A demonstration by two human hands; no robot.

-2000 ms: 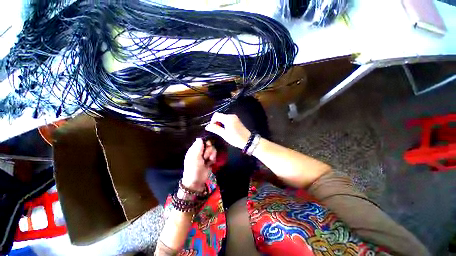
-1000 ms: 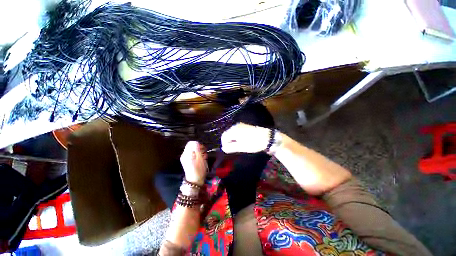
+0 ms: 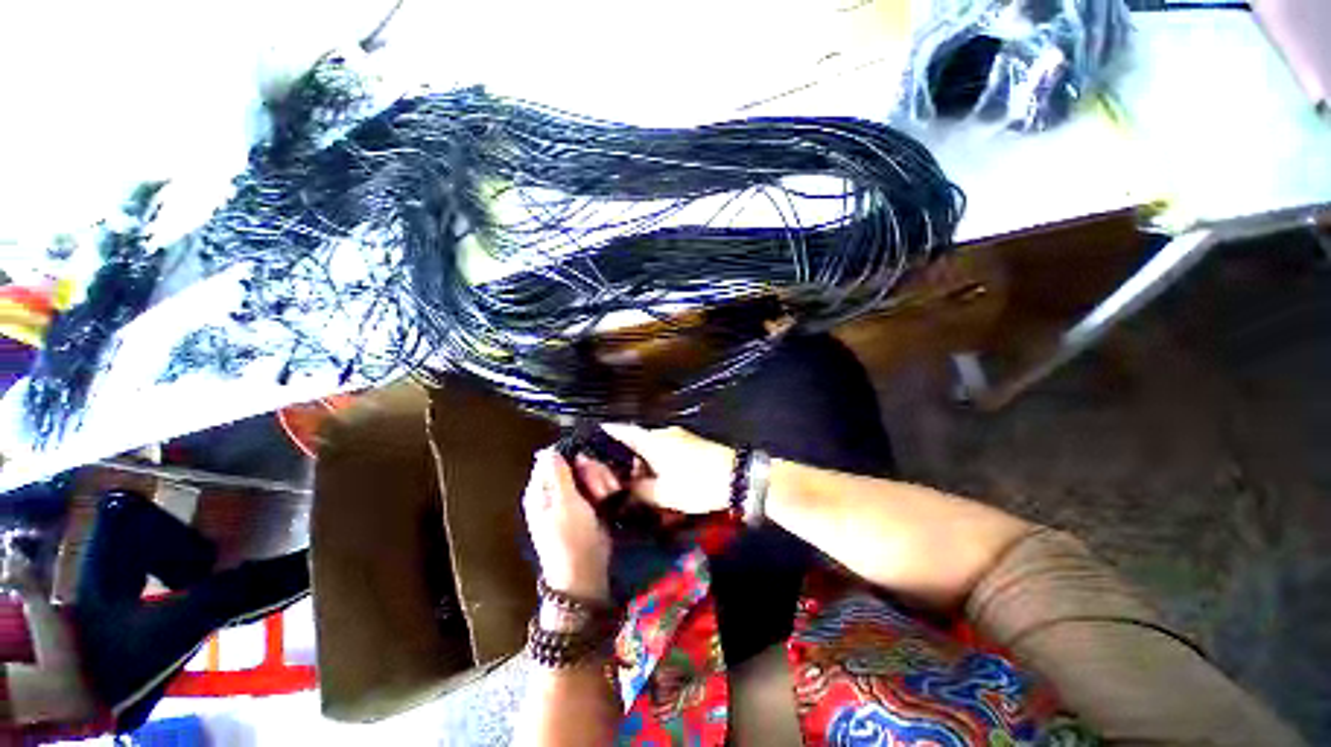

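A large looped bundle of thin black cables [image 3: 686, 153] lies on the white table and hangs over its front edge. My left hand [image 3: 566, 518] is below the bundle, over the lap, with its fingers curled. My right hand [image 3: 674, 467] is beside it, fingertips close to the left ones. Both hands are closed around a small dark piece, likely a cable end [image 3: 602, 450]; its exact shape is hidden by the fingers.
An open cardboard carton [image 3: 377, 562] stands left of my hands. Small black parts [image 3: 99, 314] lie at the table's left. A bagged black coil [image 3: 1007, 62] lies at the back right. Another person's dark-trousered leg [image 3: 219, 584] and a red stool [image 3: 260, 660] are at lower left.
The view has shifted left, showing more of the table's left and the other person. My hands, apart one second ago, are now together around the dark piece.
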